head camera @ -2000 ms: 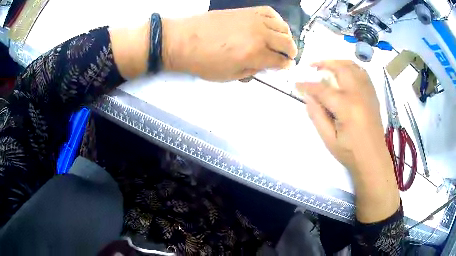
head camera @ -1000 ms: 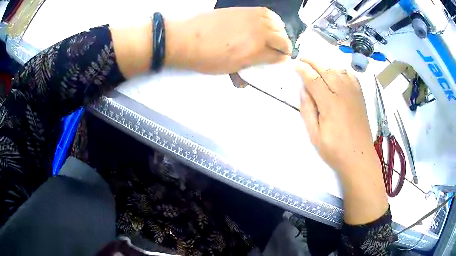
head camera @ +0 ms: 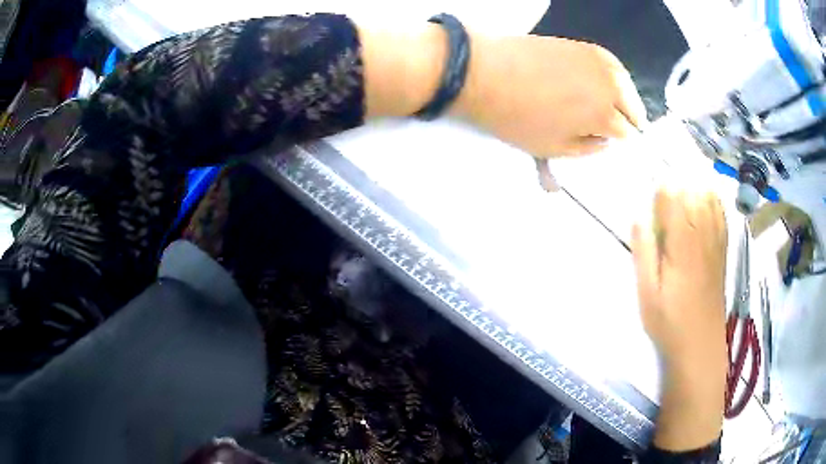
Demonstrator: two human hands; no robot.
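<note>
My left hand (head camera: 566, 100), with a dark band on the wrist, is at the upper middle beside the sewing machine head (head camera: 725, 77). Its fingers are bent down near the needle area. My right hand (head camera: 684, 258) lies to the right, fingers pointing up toward the machine, blurred. White fabric seems to lie under the fingers, but it merges with the white table (head camera: 471, 217) and its edges cannot be made out. A dark panel (head camera: 611, 36) lies behind my left hand. The needle is hidden or too blurred to see.
Red-handled scissors (head camera: 743, 362) and a thin silver tool (head camera: 766, 340) lie right of my right hand. A tan piece (head camera: 770, 222) is beside the machine. The ruler scale (head camera: 471, 313) runs along the table's front edge. Something blue (head camera: 195, 195) is below the table at left.
The view has shifted, so the table and machine appear farther right and lower. My right hand's fingers, bunched at white material earlier, are now straighter and flatter. My left hand stays near the machine.
</note>
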